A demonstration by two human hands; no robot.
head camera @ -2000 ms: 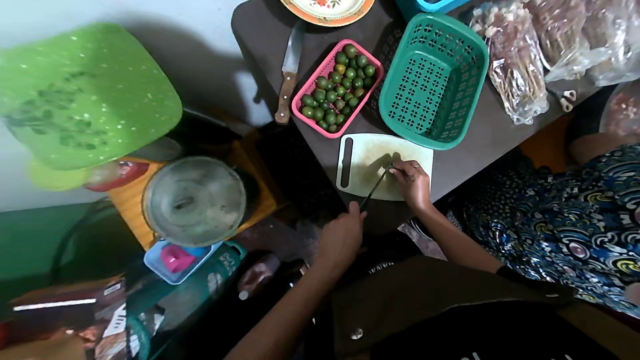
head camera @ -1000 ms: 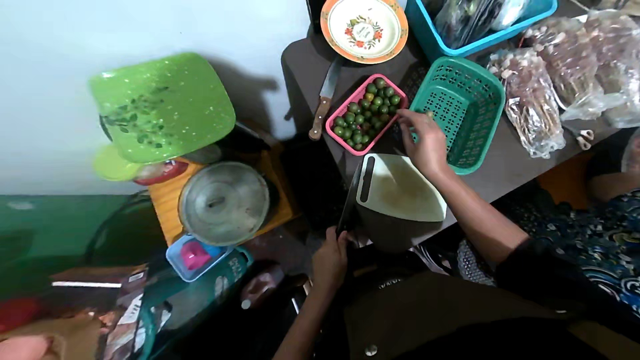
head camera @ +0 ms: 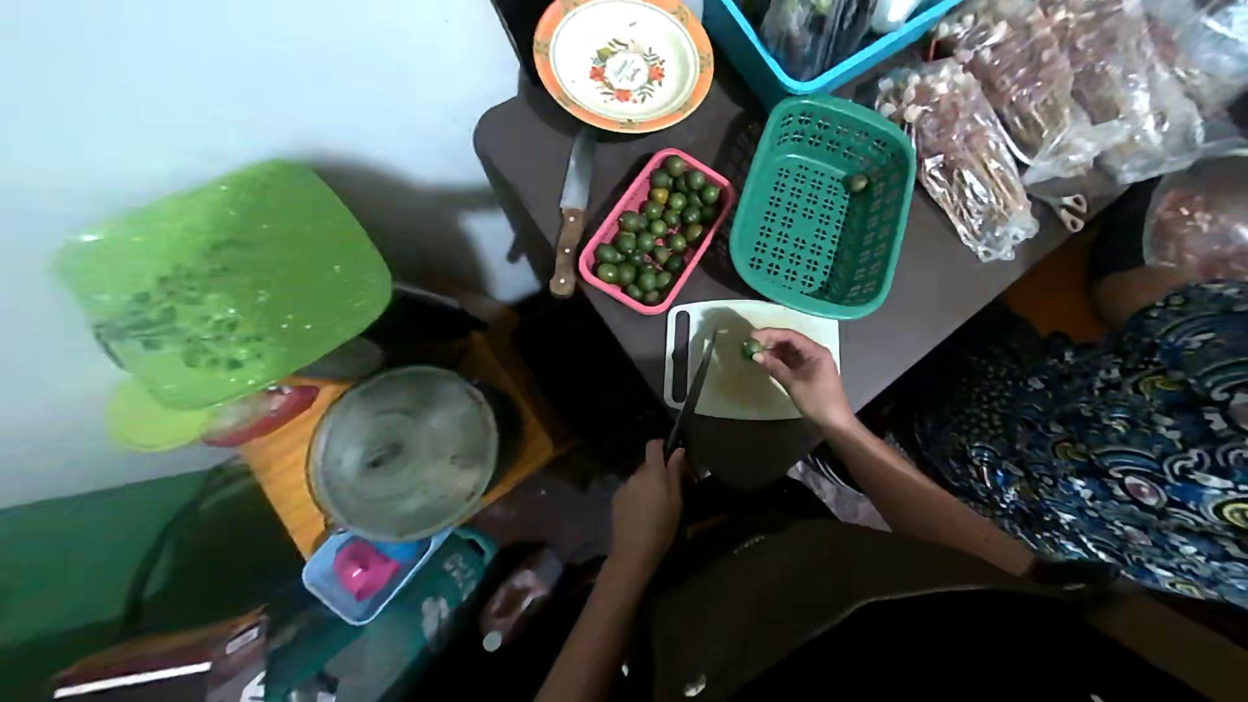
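My left hand [head camera: 648,502] grips the handle of a dark-bladed knife [head camera: 696,390], whose blade reaches over the left part of a white cutting board [head camera: 751,395]. Between the fingertips of my right hand [head camera: 804,375] is a small green citrus fruit [head camera: 751,349], held above the board to the right of the blade. Beyond the board, a pink basket [head camera: 606,222] holds several more green citrus fruits [head camera: 658,229], one of them yellowish. Beside it stands a green perforated plastic basket [head camera: 799,210] with a small round greenish piece [head camera: 856,182] inside.
A wooden-handled knife [head camera: 568,229] lies left of the pink basket, near a floral plate [head camera: 624,68]. Blue basket [head camera: 829,73], plastic-bagged food [head camera: 960,161] and scissors handles [head camera: 1072,210] are at the right. A lidded pot [head camera: 403,453] stands lower left. Another person's patterned clothing [head camera: 1102,429] is close at right.
My right hand has moved from beside the pink and green baskets to above the cutting board, with a fruit in its fingers. The knife blade has come over the board. The view has shifted.
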